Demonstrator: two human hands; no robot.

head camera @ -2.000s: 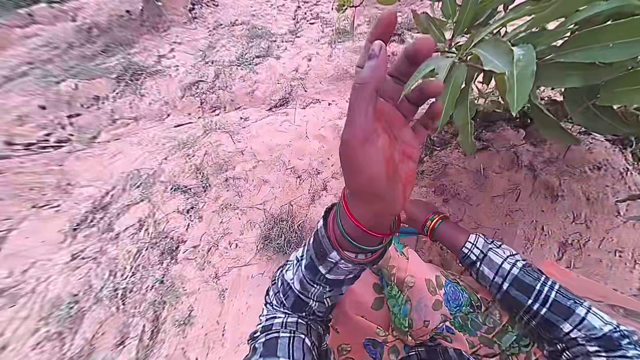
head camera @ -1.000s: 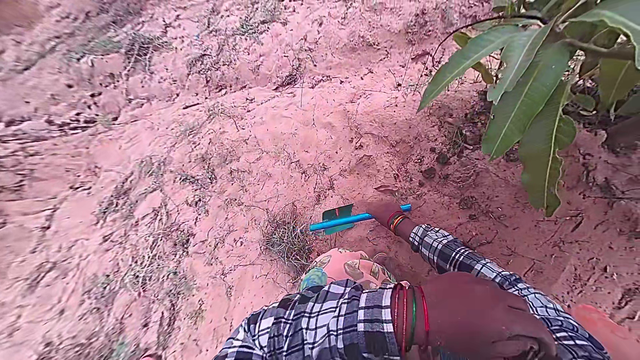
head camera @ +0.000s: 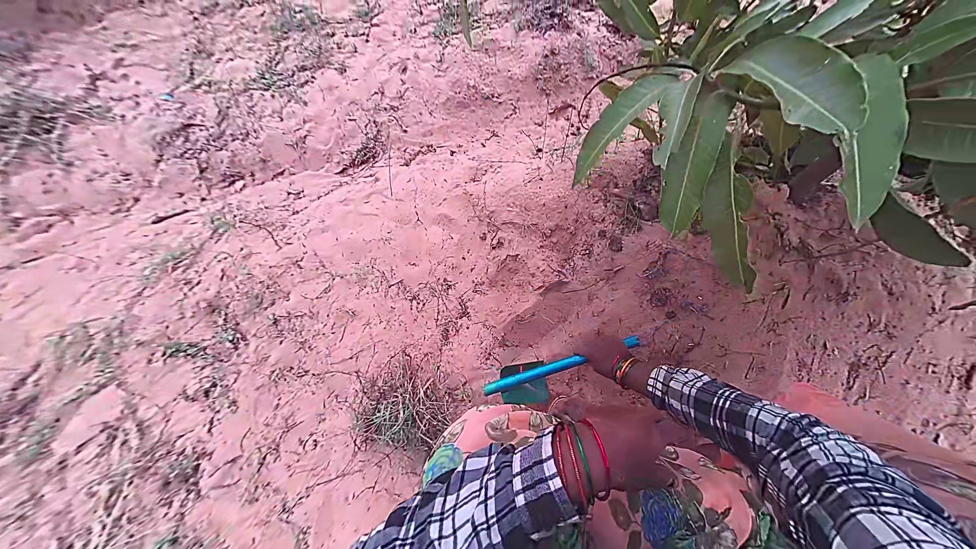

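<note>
My right hand [head camera: 602, 354] is closed around the blue tubular handle [head camera: 553, 368] of a hand tool, which looks like a small hoe, low over the reddish soil. Its flat dark green blade [head camera: 526, 387] shows near the handle's left end, close to my knee. Below it, my left hand [head camera: 640, 450], with red and green bangles at the wrist, is over the flowered cloth [head camera: 488, 427] on my lap. The fingers of that hand are blurred and partly hidden, so whether they hold anything is unclear. Both arms wear checked black and white sleeves.
A leafy plant [head camera: 705, 145] with long green leaves hangs over the soil at the upper right. A dry grass tuft [head camera: 404, 404] grows just left of my knee. Uneven reddish ground [head camera: 305, 267] with twigs and sparse weeds spreads to the left.
My left hand, raised with its fingers apart two seconds ago, has come down to my lap. The right hand keeps hold of the blue handle seen one second ago.
</note>
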